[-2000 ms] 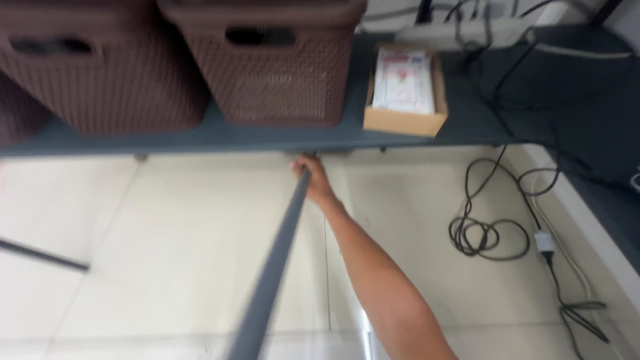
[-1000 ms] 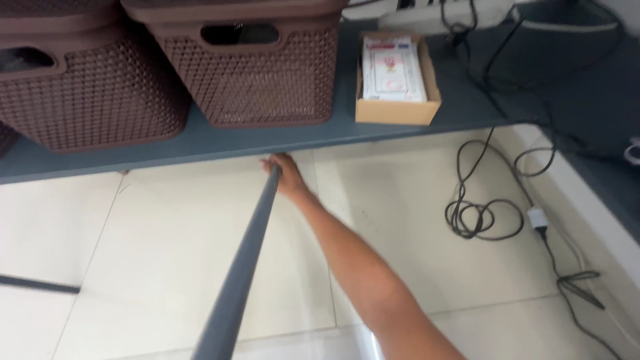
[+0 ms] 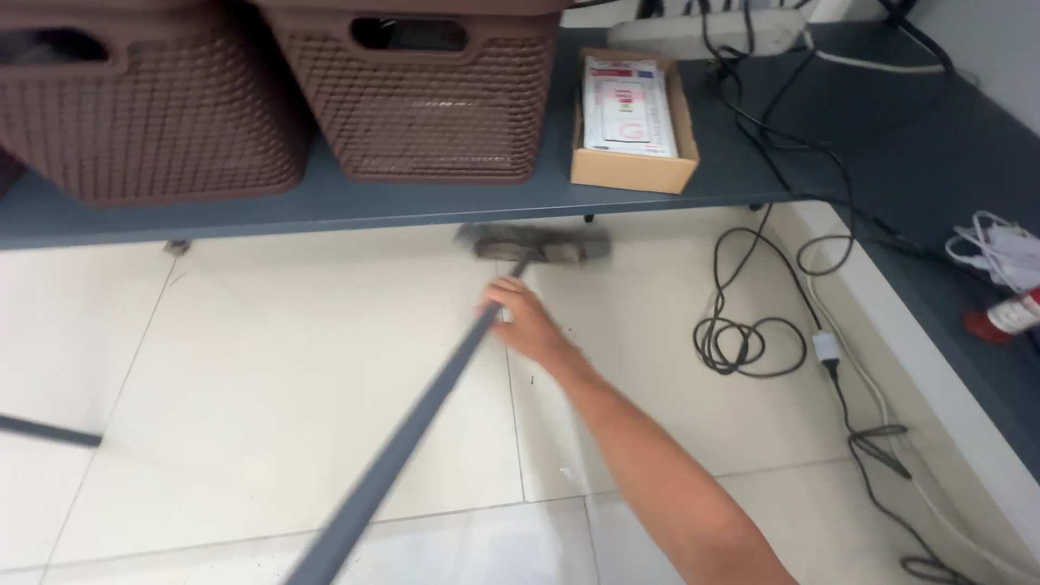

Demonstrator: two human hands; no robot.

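My right hand (image 3: pixel 524 321) is closed around the lower part of a long grey broom handle (image 3: pixel 406 431). Just beyond it, the broom's head (image 3: pixel 532 244), with grey bristles, lies on the pale tiled floor (image 3: pixel 325 390) near the front edge of the dark shelf and looks slightly blurred. The handle runs down toward the bottom edge of the view. Small dark specks of debris (image 3: pixel 532 379) lie on the tiles beside my forearm. My left hand is outside the view.
Brown woven-pattern plastic baskets (image 3: pixel 439 122) and a small cardboard box (image 3: pixel 634 171) holding printed packets stand on the dark shelf (image 3: pixel 366 207). A coiled black cable (image 3: pixel 739 349) and a white cable lie on the floor at right. A dark bar (image 3: pixel 49 431) is at far left.
The broom's head, hidden under the shelf in the earlier frames, now shows in front of its edge. My right hand has drawn back from the shelf with the handle in it.
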